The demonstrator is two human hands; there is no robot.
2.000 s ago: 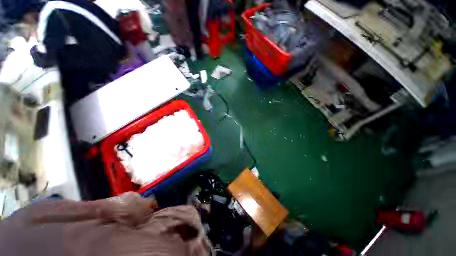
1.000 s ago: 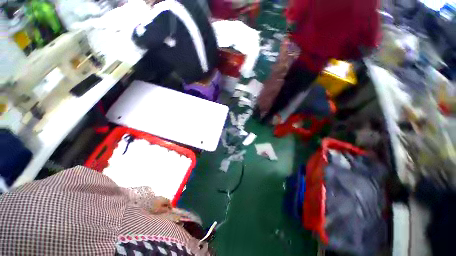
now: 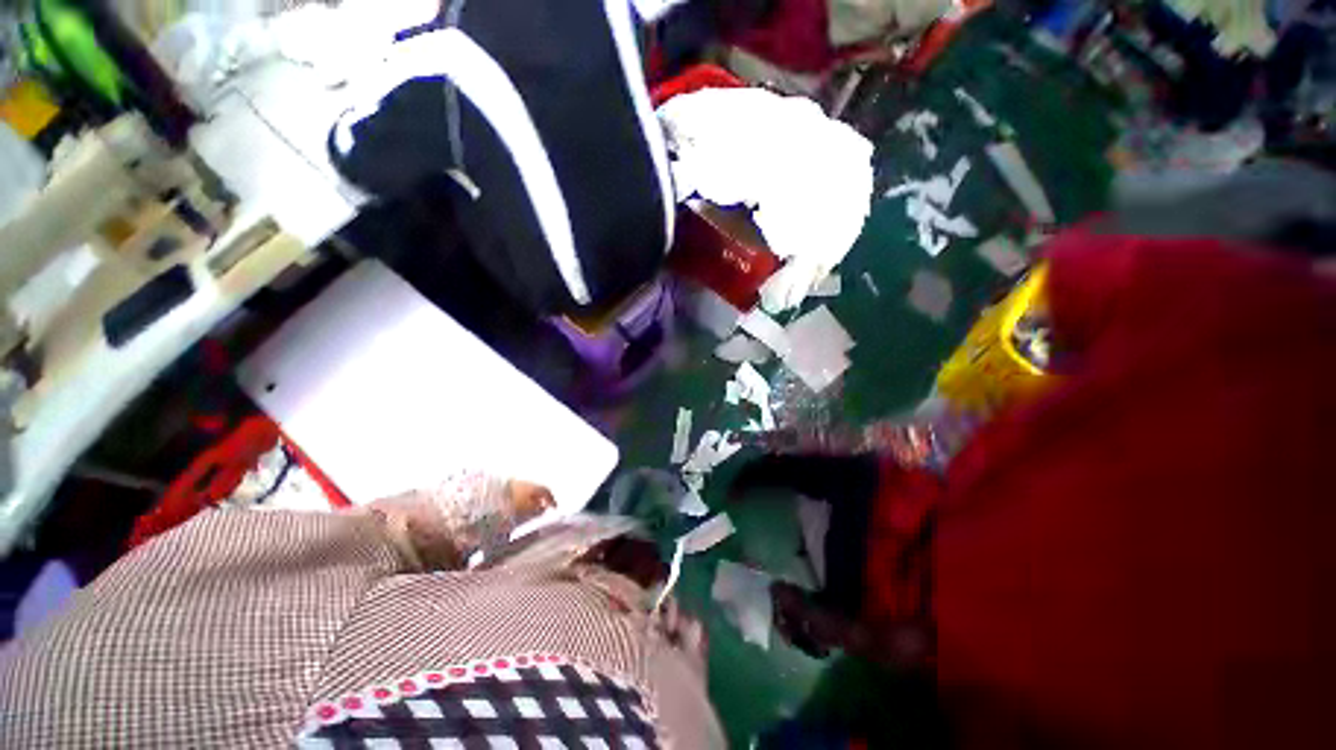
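Note:
My checked brown sleeve and clothing fill the lower left. Near the cuff is a small, blurred skin-toned patch, possibly part of my left hand; its fingers and grip cannot be made out. Pale, blurred material and a thin white strip show beside it; I cannot tell whether they are held. My right hand is not visible. A white board lies tilted just beyond the cuff. A red crate with white pieces shows at its left, partly hidden by the board and my clothing.
A sewing machine stands on a white table at left. A person in black and white sits ahead. A person in dark red is close at right. White scraps litter the green floor beside a white heap and yellow container.
The view has turned and moved forward. The white board is nearer my cuff, and the red crate is now mostly hidden. The person in dark red is much closer at right.

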